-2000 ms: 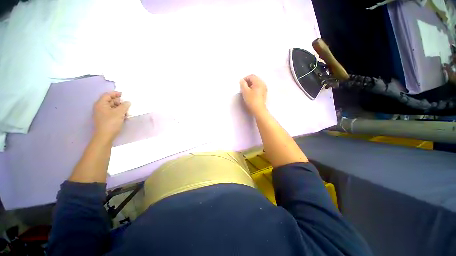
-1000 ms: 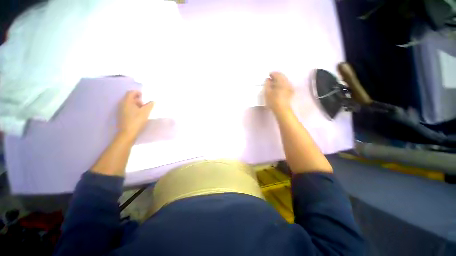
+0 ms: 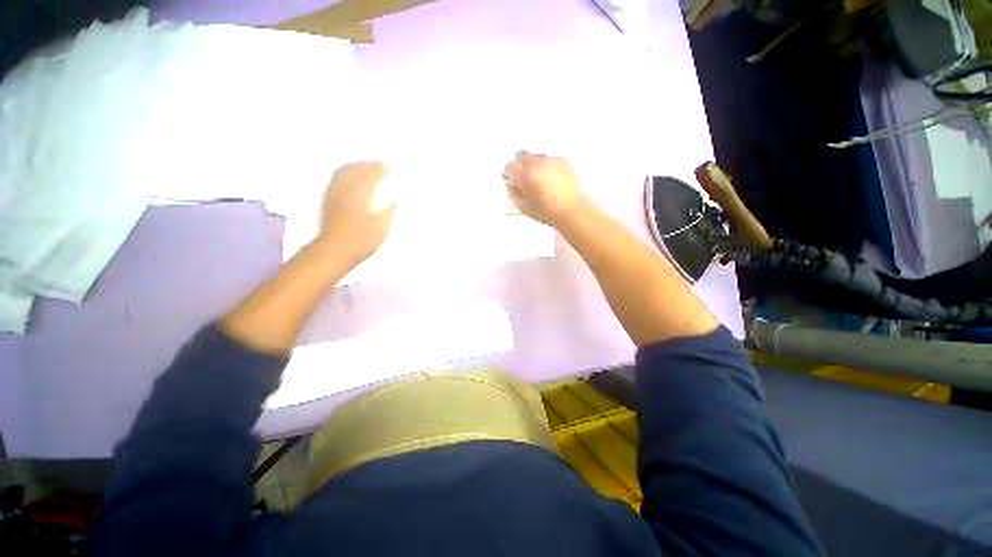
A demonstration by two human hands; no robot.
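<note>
A white cloth panel (image 3: 435,245) lies on the lilac-covered table, overexposed, its edges barely visible. My left hand (image 3: 357,212) is over its left part, thumb apart from the fingers; glare hides whether it grips cloth. My right hand (image 3: 544,187) is over its right part with fingers curled; whether cloth is pinched in it cannot be told. A narrow white piece (image 3: 403,348) lies along the table's front edge, below both hands.
A pile of white pieces (image 3: 76,163) hangs over the table's left side. A steam iron (image 3: 682,226) stands at the right, its dark hose (image 3: 827,272) running right. A brown strip (image 3: 348,16) lies at the far edge. Yellow crates (image 3: 598,441) show below the front edge.
My left hand has moved right and inward, and its fingers have spread. My hands are closer together. The panel's lower right corner now shows near my right hand. The view has shifted, showing the brown strip.
</note>
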